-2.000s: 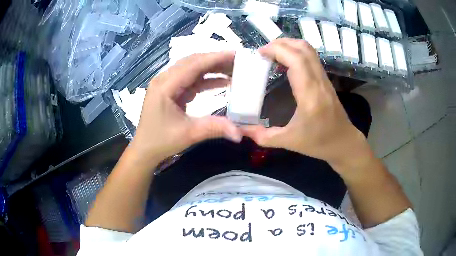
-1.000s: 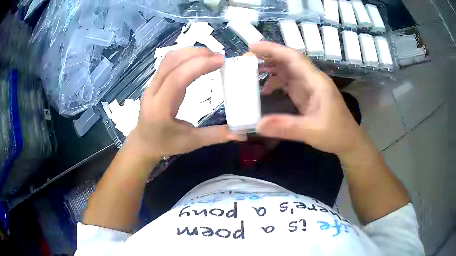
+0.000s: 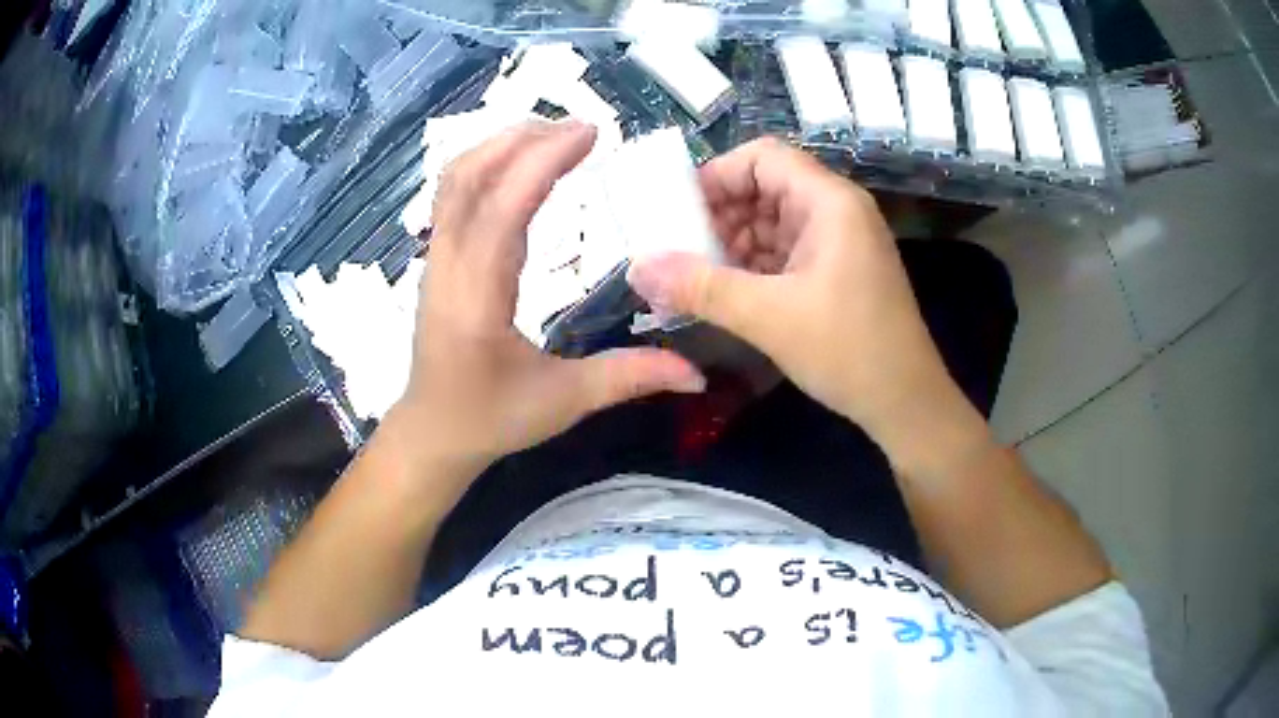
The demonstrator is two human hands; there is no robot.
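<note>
A white unit is held tilted above the near tray, in front of me. My right hand grips it, with the thumb on its face and the fingers curled at its right side. My left hand is beside it on the left, fingers and thumb apart, with nothing visible in it. White pieces lie heaped in the near tray, partly behind my left hand. A clear edge shows at the unit's lower end, near my right thumb.
A clear bag of translucent covers lies upper left. A finished-unit tray with rows of white units is upper right. One loose white block lies at top centre. Stacked trays stand at left. Grey tiled floor shows at right.
My left hand has let go of the unit; its thumb and fingers are now apart from it. The unit has tilted and moved slightly up in my right hand, whose thumb now lies across it.
</note>
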